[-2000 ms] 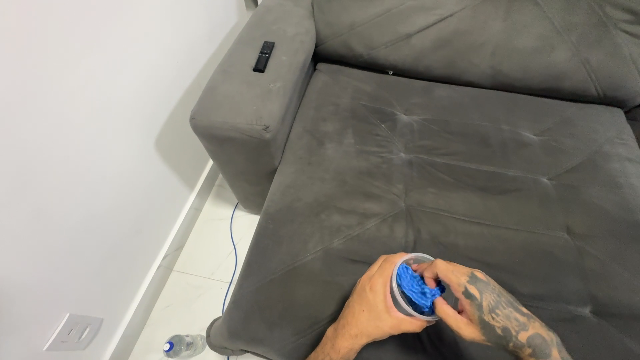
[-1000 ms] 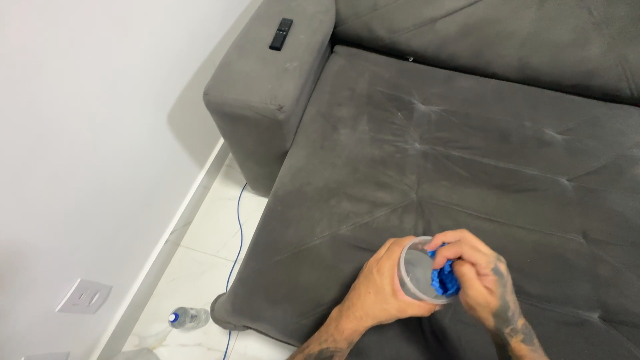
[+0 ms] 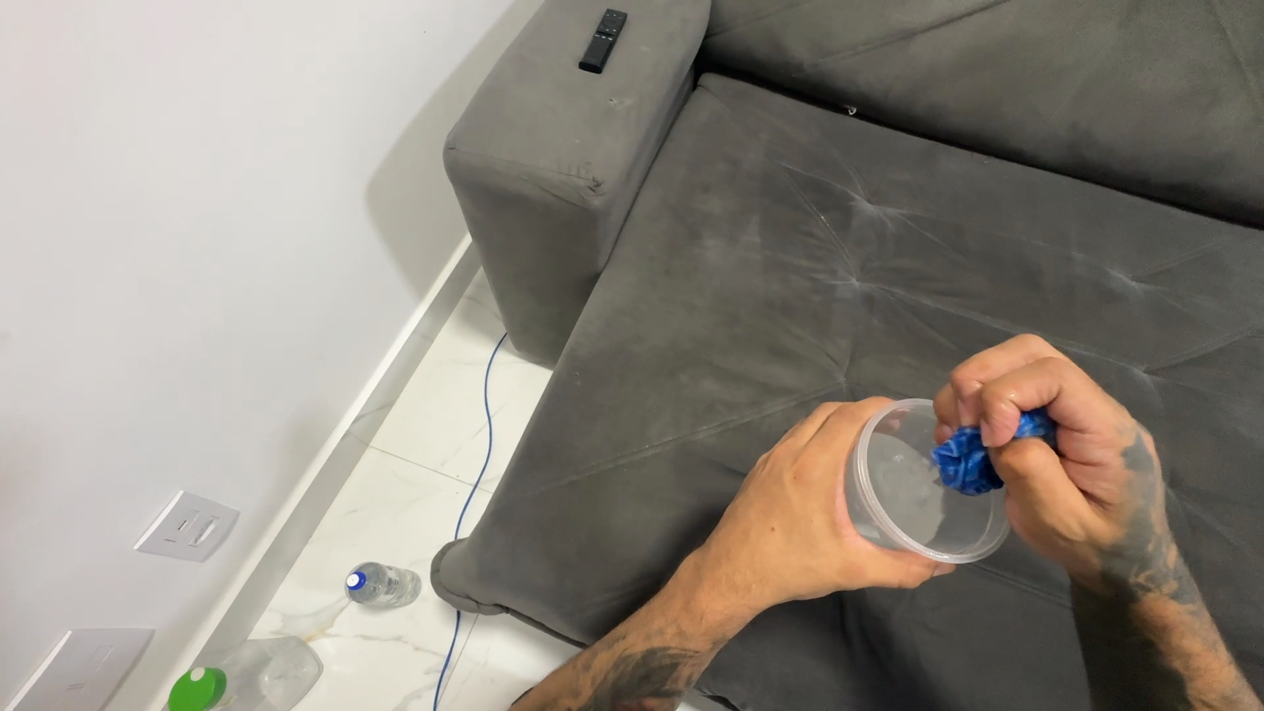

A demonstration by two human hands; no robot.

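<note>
My left hand (image 3: pixel 805 504) is wrapped around the outside of a clear plastic tub (image 3: pixel 874 509), which is tilted with its round mouth facing up. In my right hand (image 3: pixel 1062 449) a crumpled blue cloth (image 3: pixel 968 462) is squeezed between fingers and thumb, over the right side of the tub's mouth. A whitish, cloudy area shows inside the tub; whether it is liquid I cannot tell. Both hands are above the seat of a grey upholstered sofa (image 3: pixel 691 326).
A black remote control (image 3: pixel 602 40) lies on the sofa's armrest (image 3: pixel 533 118). On the marble-look floor stand a bottle with a blue cap (image 3: pixel 383 586) and a clear container with a green cap (image 3: pixel 262 676). A blue cable (image 3: pixel 488 415) runs beside the sofa; wall plates (image 3: pixel 188 525) are at left.
The blue cloth, spread inside the tub two seconds ago, is now bunched in my right hand at the tub's mouth. The view has shifted, showing the green-capped container.
</note>
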